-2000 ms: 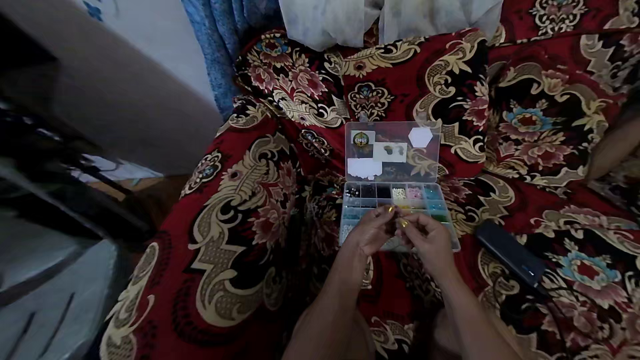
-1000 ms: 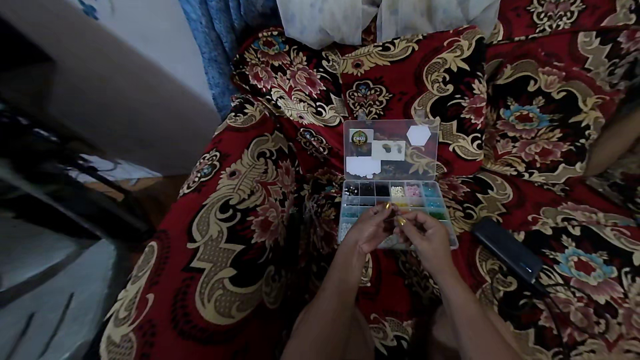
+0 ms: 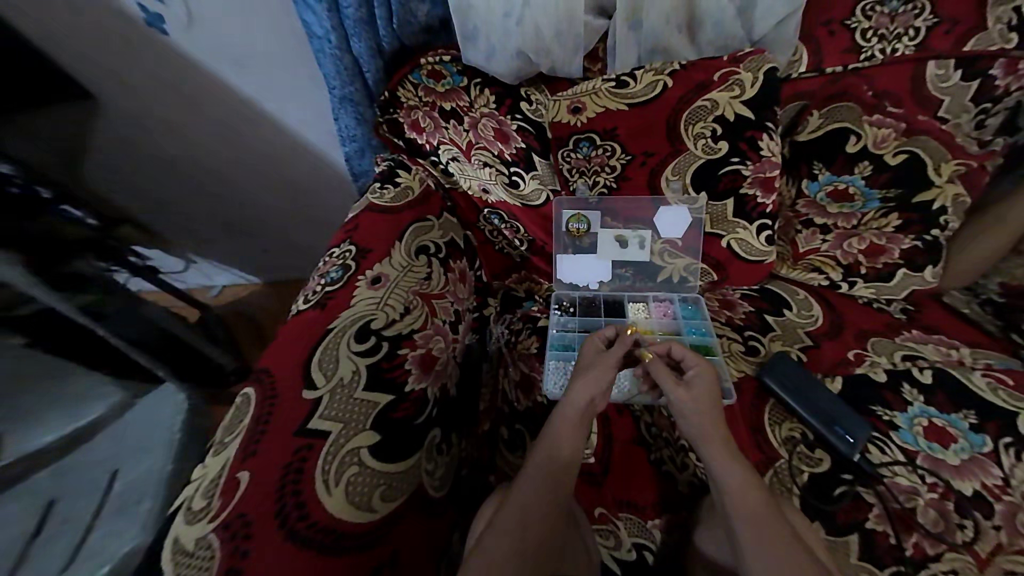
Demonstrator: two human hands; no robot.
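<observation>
A clear plastic bead organizer box (image 3: pixel 726 384) lies on the patterned sofa cover, its lid (image 3: pixel 672 272) raised behind it. Its compartments hold black, cream, pink, teal, green and white beads. Over the front half of the box are my left hand (image 3: pixel 602 362) and my right hand (image 3: pixel 682 382), fingertips nearly meeting, with yellow polish on the nails. Thumb and fingers of each hand are pinched together; whatever is between them is too small to make out. The hands hide several middle compartments.
Right of the box rests a dark power bank (image 3: pixel 814 404) with a cable running from it. Paper pieces, one a white hexagon (image 3: pixel 673 222), show at the lid. Sofa cushions (image 3: pixel 720 144) rise behind. Another person's limb (image 3: pixel 980 240) is at the far right. A grey chair (image 3: pixel 104 472) stands at left.
</observation>
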